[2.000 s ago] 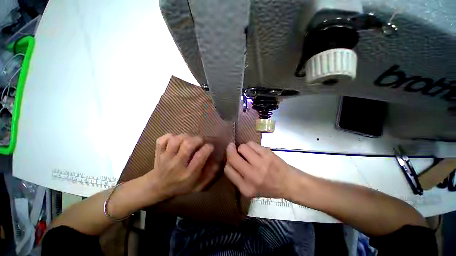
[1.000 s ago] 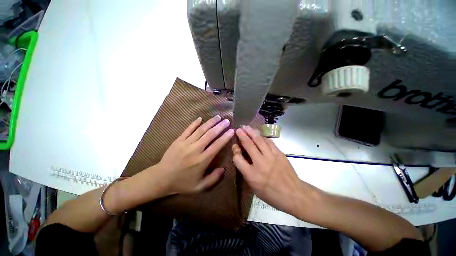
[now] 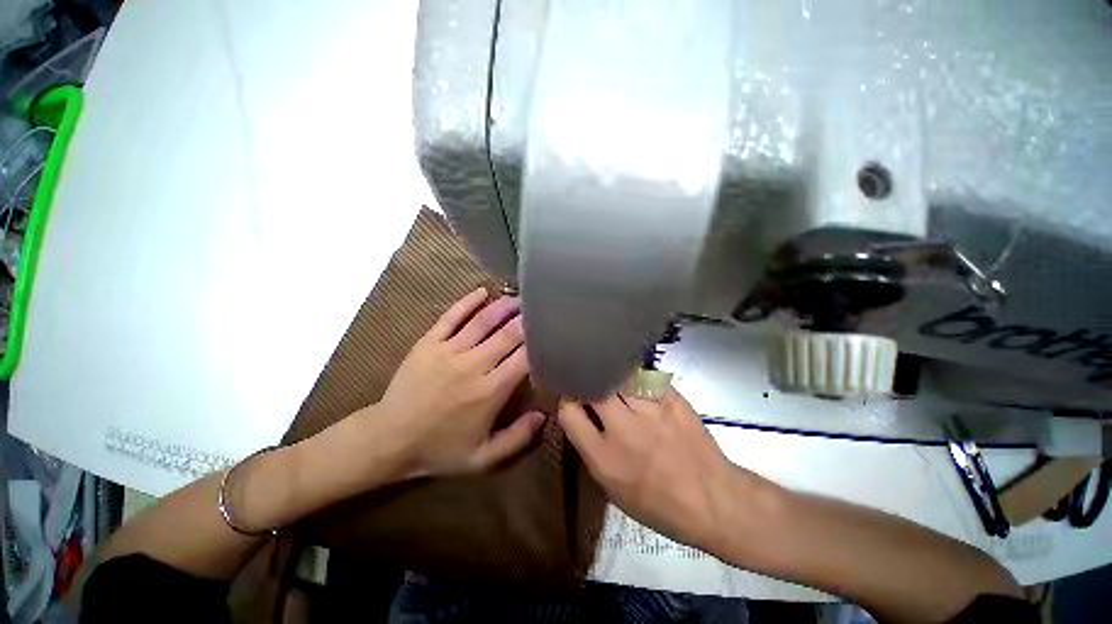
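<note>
The brown, finely striped cloth panel [image 3: 378, 354] lies on the white table and hangs over its near edge. A darker seam line [image 3: 570, 488] runs down it towards the wearer. My left hand [image 3: 457, 396] lies flat on the cloth with fingers apart, left of the seam. My right hand [image 3: 646, 457] rests at the seam's right side, its fingertips partly hidden by the sewing machine head [image 3: 622, 183]; whether it pinches the cloth cannot be told. The needle and presser foot are hidden behind the head. The yellowish knob [image 3: 646, 385] shows just above my right hand.
The white tension knob [image 3: 833, 365] is on the machine front. Snips [image 3: 976, 478], a tan strip [image 3: 1043, 490] and black scissors handles [image 3: 1084, 497] lie at the right. A green basket [image 3: 43, 226] stands at the far left. A printed ruler scale [image 3: 165, 449] runs along the near edge.
The view has shifted, so the machine head looks larger and lower and covers more. From separate bunched positions, both hands have flattened on the cloth near the needle area. The dark rectangle is now mostly hidden.
</note>
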